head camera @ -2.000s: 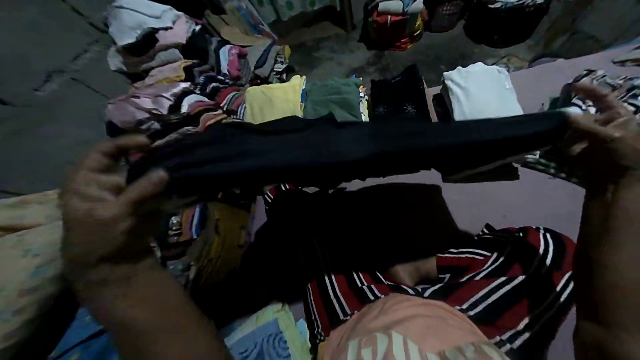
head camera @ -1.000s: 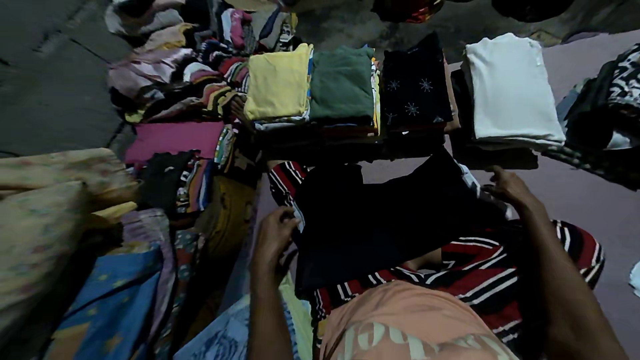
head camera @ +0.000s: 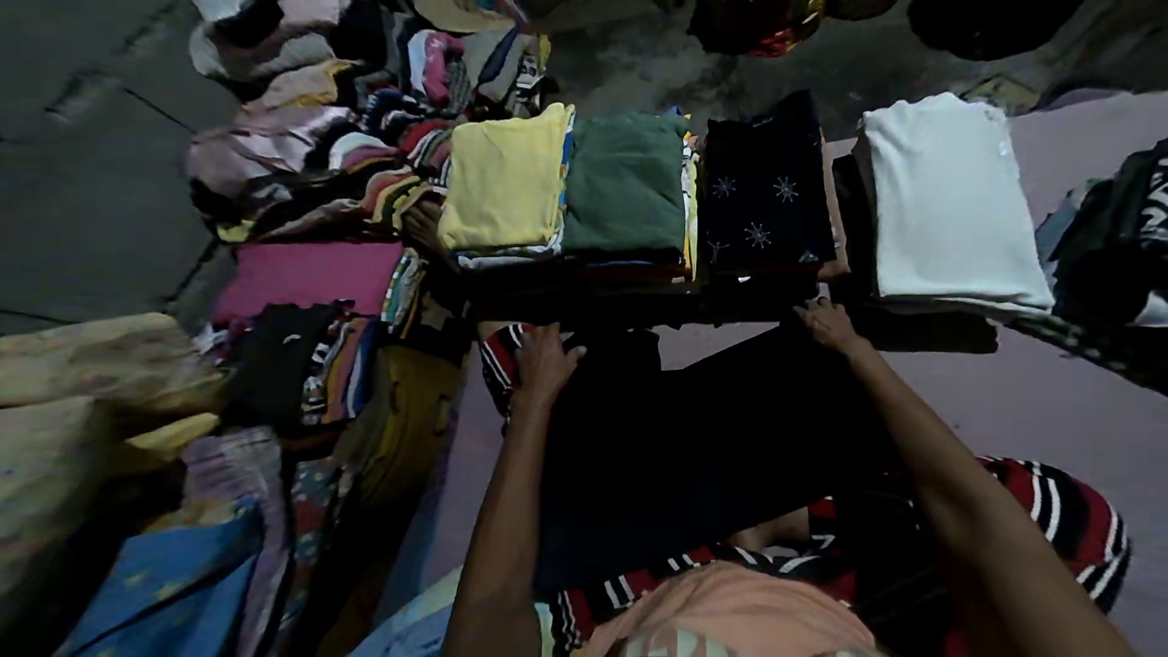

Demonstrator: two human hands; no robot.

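Note:
A black garment (head camera: 693, 438) with two leg-like parts lies spread across my lap, over red, black and white striped clothing (head camera: 1049, 520). My left hand (head camera: 545, 363) rests at its upper left end, thumb and fingers apart; whether it pinches cloth is unclear. At the upper right end is my right hand (head camera: 829, 321), its fingertips against the dark cloth, their grip hard to make out. Just beyond stand folded stacks topped by a yellow garment (head camera: 505, 182), a green garment (head camera: 625, 187), a black garment with snowflake shapes (head camera: 766, 192) and a white garment (head camera: 954, 201).
Left of me are a folded pink cloth (head camera: 310, 278), a black folded garment (head camera: 283, 356), a mustard-coloured bag or cloth (head camera: 401, 420) and blue patterned fabric (head camera: 164, 584). A loose heap of clothes (head camera: 310, 137) lies at the upper left. Dark clothing (head camera: 1104, 237) is at the right edge.
The black garment, stretched between my raised hands two seconds ago, now lies spread on my lap. Both hands have come down, and since one second ago they have moved forward to its far ends.

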